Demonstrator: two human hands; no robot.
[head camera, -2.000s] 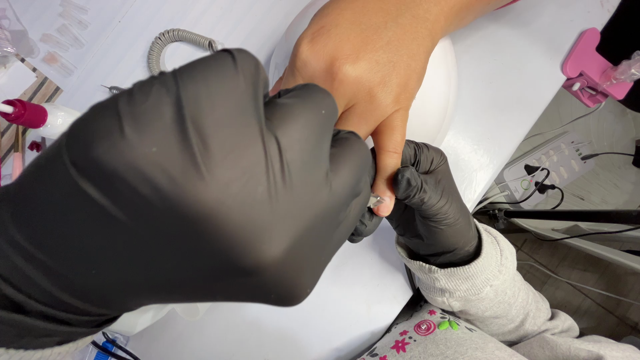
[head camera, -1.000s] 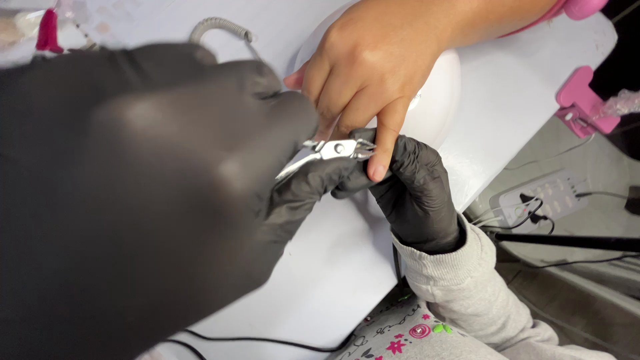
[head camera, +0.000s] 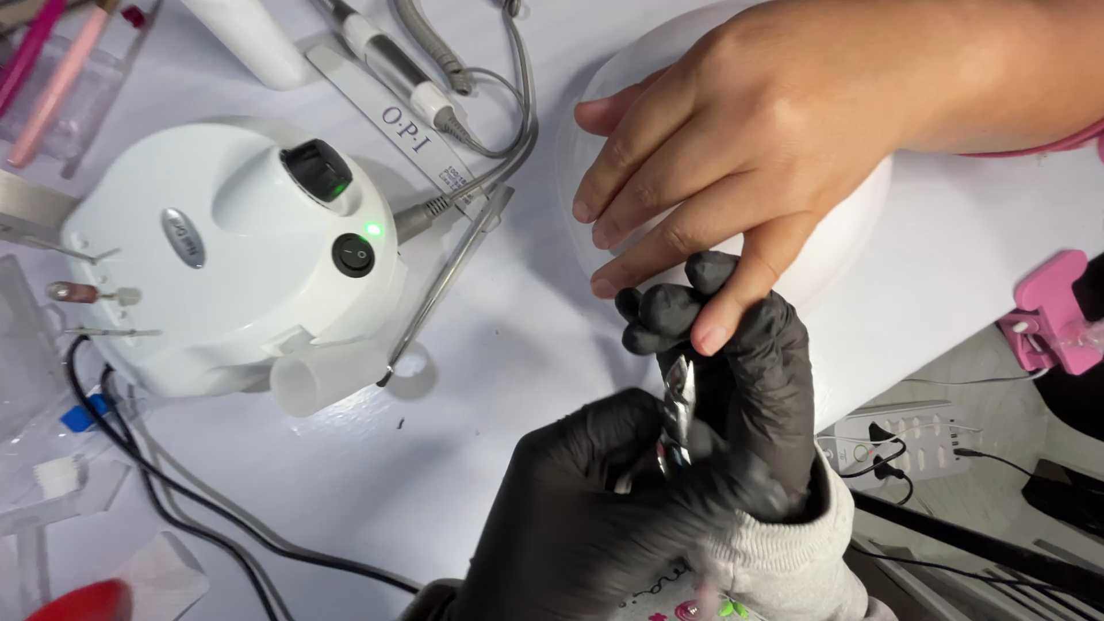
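My left hand (head camera: 604, 500), in a black glove, holds metal cuticle nippers (head camera: 679, 405) with their tips pointing up. They are just below the fingertip of another person's little finger (head camera: 733, 302), apart from it. My right hand (head camera: 768, 388), gloved in black, holds that little finger between its thumb and curled fingers. The other person's hand (head camera: 759, 112) lies palm down over a white rounded rest (head camera: 854, 233), its other fingers spread to the left. The nippers' handles are mostly hidden in my left hand.
A white nail drill unit (head camera: 250, 285) with a green light stands at left, a metal tool (head camera: 448, 276) beside it. Behind lie a nail file (head camera: 379, 112) and the drill handpiece (head camera: 388, 65). Black cables (head camera: 285, 552) cross the lower left. A pink clamp (head camera: 1048, 310) grips the right edge.
My left hand has moved down, taking the nippers from beside the little fingertip to below it. The view has shifted, and the drill unit now shows at left.
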